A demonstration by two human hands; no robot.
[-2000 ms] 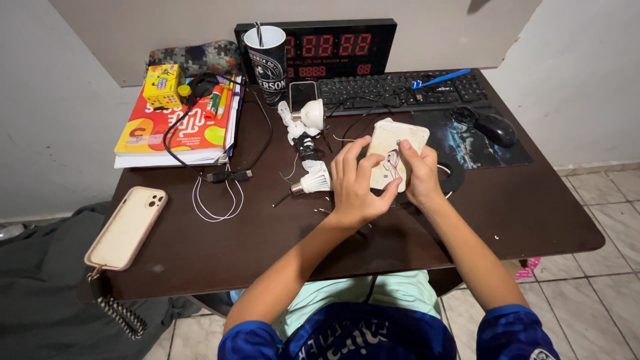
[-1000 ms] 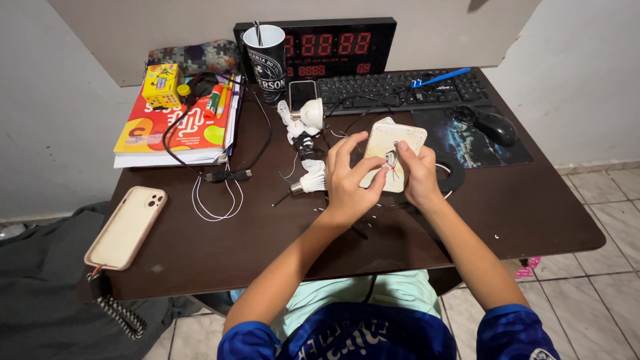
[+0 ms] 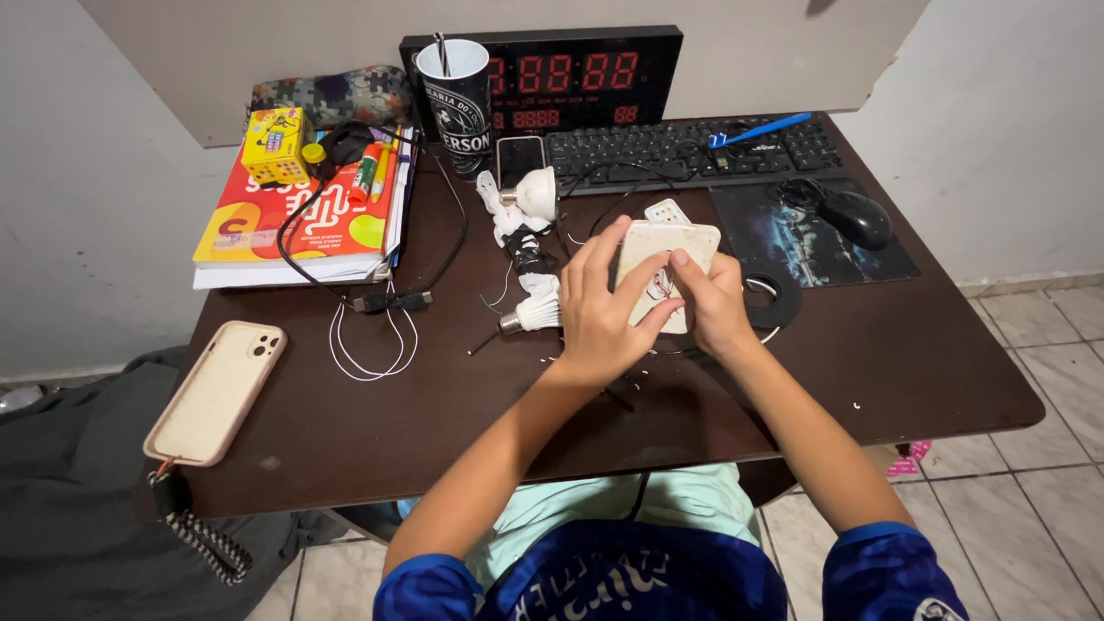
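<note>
A white square plastic plate [image 3: 700, 246] with thin wires at its middle is held between both hands above the desk. My left hand [image 3: 599, 306] grips its left side, thumb and forefinger at the wires. My right hand [image 3: 714, 297] holds its right side, thumb tip near the same wires. Behind the plate lies a small white piece with holes [image 3: 667, 211]. A roll of black tape [image 3: 783, 302] lies right of the hands. Left of them are an LED bulb [image 3: 536, 310], black and white taped material [image 3: 524, 246] and a white lamp [image 3: 536, 193].
A phone in a pale case [image 3: 216, 392] lies at the left, near looped white wire [image 3: 371, 376] and a black cable. Books [image 3: 276, 216], a cup [image 3: 457, 112], a digital clock [image 3: 586, 73], a keyboard [image 3: 621, 147], a blue toothbrush [image 3: 763, 129] and a mouse [image 3: 854, 220] stand or lie behind.
The fingers have shifted around the wires. The plate remains held in both hands and has changed its tilt slightly.
</note>
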